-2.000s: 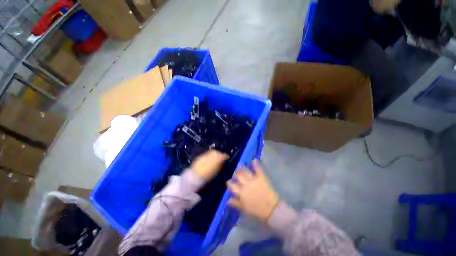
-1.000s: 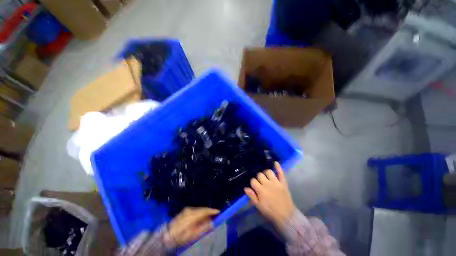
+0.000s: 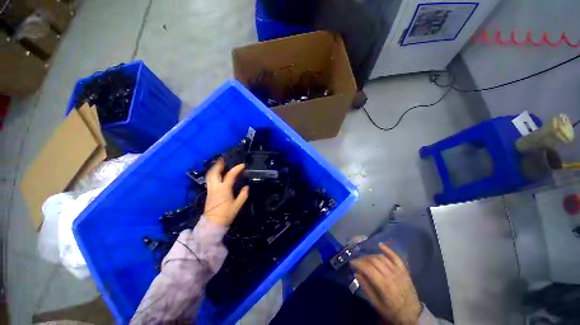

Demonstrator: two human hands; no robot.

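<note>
A large blue crate [image 3: 149, 168] stands tilted in view in front of me, with a heap of black corded parts [image 3: 264, 206] in it. My left hand [image 3: 222, 193] is inside the crate, fingers apart, over the parts at the heap's upper side. Whether its fingertips touch a part is unclear. My right hand [image 3: 385, 279] is outside the crate at its lower right, fingers partly spread. A black part with a pale metallic face [image 3: 343, 255] is right beside its fingertips; whether the hand grips it is blurred.
A cardboard box [image 3: 305, 120] with dark parts stands behind the crate. A smaller blue crate [image 3: 152, 108], cardboard sheets [image 3: 60, 159] and a white plastic bag [image 3: 60, 235] are at left. A blue stool [image 3: 474, 136], a metal surface [image 3: 474, 254] and a floor cable [image 3: 407, 115] are at right.
My view has swung right. My left hand has moved from the crate's near rim onto the parts. My right hand has left the rim and is now outside, beside a black part.
</note>
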